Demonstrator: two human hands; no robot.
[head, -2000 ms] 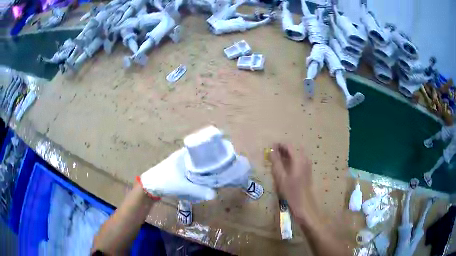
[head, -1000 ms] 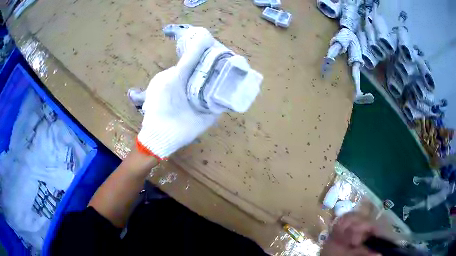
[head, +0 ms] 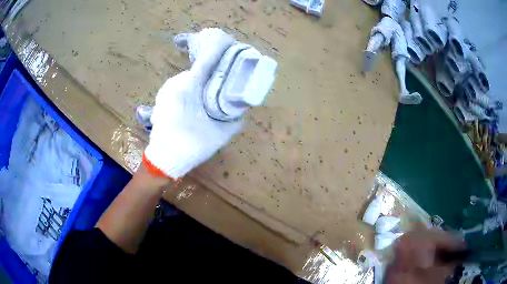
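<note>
My left hand (head: 189,105), in a white knit glove with an orange cuff, grips a figure lower body (head: 218,102) lying on its side. A pale-grey boxy waist connector (head: 248,80) protrudes from its waist, facing right. The feet (head: 145,113) show left of the glove; the legs are mostly hidden by it. My bare right hand (head: 425,255) is blurred at the lower right, closed around a dark handle-like thing (head: 458,255); what it is cannot be told for certain.
White glue bottles (head: 379,205) lie by the table's right edge. A yellow-handled knife (head: 327,254) lies near the front edge. A loose connector (head: 309,5) is at the top. Figure legs (head: 445,50) are piled upper right beside the green surface (head: 431,150). A blue crate (head: 83,208) stands left.
The view has swung down and right. My left hand has turned the lower body onto its side. My right hand has gone from the table's middle to the lower right and taken hold of a dark thing.
</note>
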